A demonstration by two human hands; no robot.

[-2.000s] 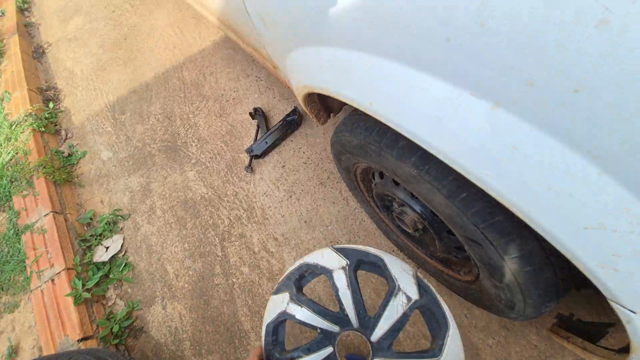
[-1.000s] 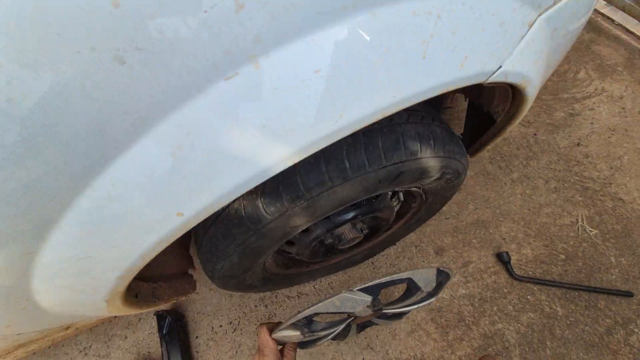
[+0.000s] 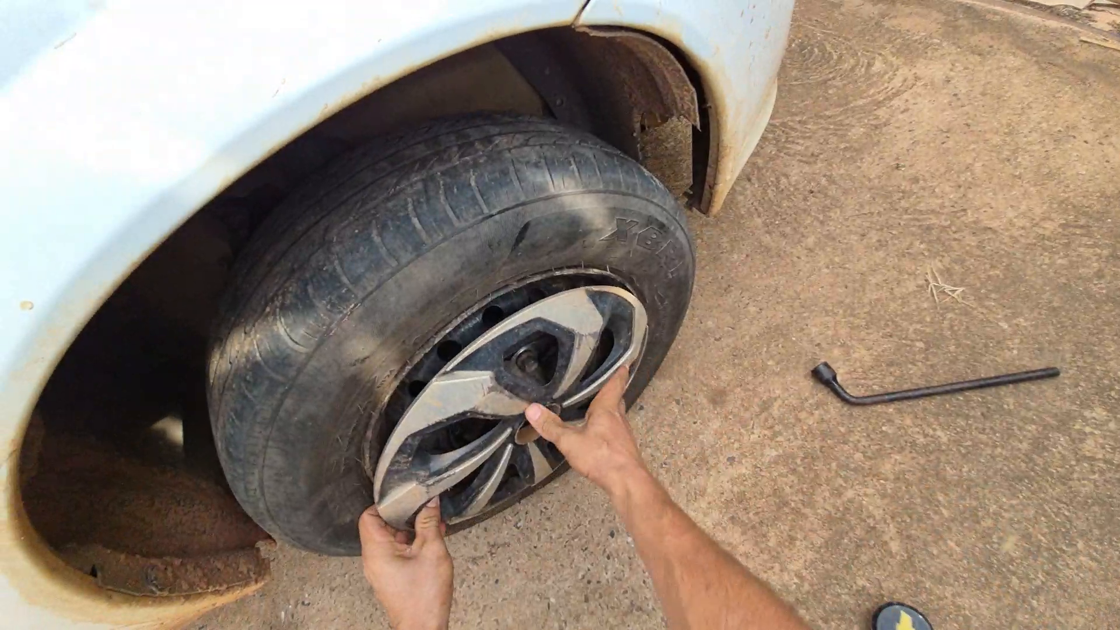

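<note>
A silver and black plastic hubcap (image 3: 472, 394) is held against the steel rim (image 3: 448, 350) of the car's wheel, its upper left edge standing inside the rim's outline. My left hand (image 3: 407, 560) pinches its lower left edge between thumb and fingers. On the right side my right hand (image 3: 595, 437) grips it, the thumb near the centre hole and the fingers at the outer edge. Black rubber tire (image 3: 437, 227) surrounds the rim. Wheel bolts show partly through the hubcap's openings. Whether any clip is seated cannot be seen.
The white car's fender (image 3: 219, 105) arches over the wheel, with a rusty, torn liner edge (image 3: 647, 79) at the right. An L-shaped lug wrench (image 3: 945, 385) lies on the concrete to the right. A round black cap with a yellow mark (image 3: 899, 618) is at the bottom edge.
The hubcap has moved from below the wheel up against its rim. Both hands now hold it; one second ago only one hand was visible at its edge. The view has shifted.
</note>
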